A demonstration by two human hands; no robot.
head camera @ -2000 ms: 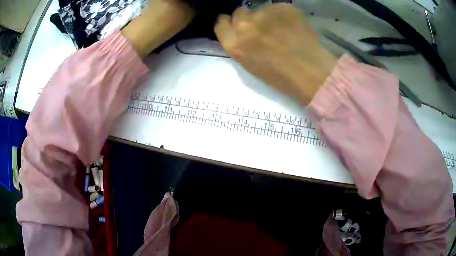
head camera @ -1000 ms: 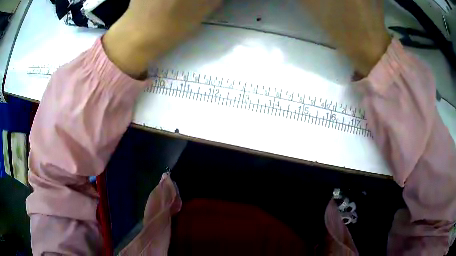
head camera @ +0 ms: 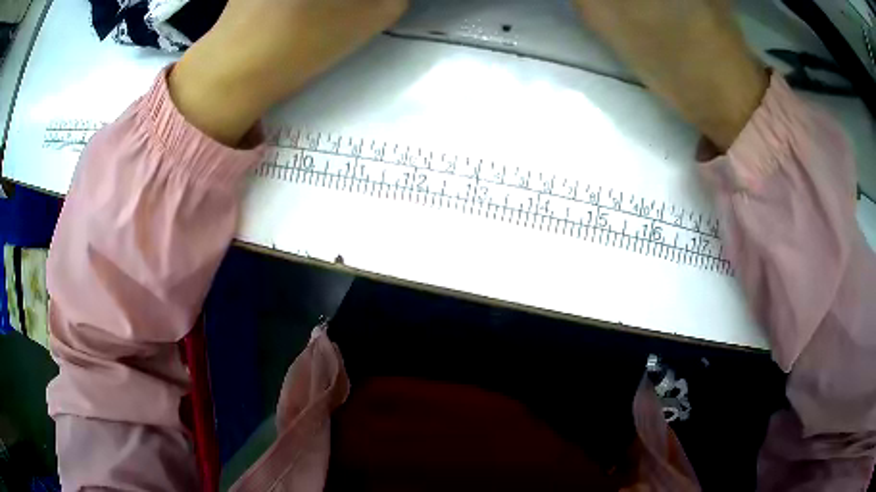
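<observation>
My left hand (head camera: pixel 288 48) reaches up to the top edge at centre-left. My right hand (head camera: pixel 672 48) reaches up to the top edge at centre-right. The fingers of both hands are cut off by the picture's edge, so what they hold is hidden. A bunched black-and-white lace or print fabric (head camera: pixel 154 21) lies at the top left, beside my left wrist. Black thread snips (head camera: pixel 812 72) lie right of my right wrist. A long narrow black strip (head camera: pixel 845 36) runs along the top right.
The white table (head camera: pixel 432 226) has a printed ruler scale near its front edge. Part of the grey machine bed (head camera: pixel 538 36) shows between the hands. A red bin edge (head camera: pixel 200 413) is below left. Pink ties (head camera: pixel 312 384) hang below the table edge.
Since two seconds ago both hands have moved up and apart, with their fingers leaving the picture. The view has shifted, and less fabric and machine bed show. Little has changed in the last second.
</observation>
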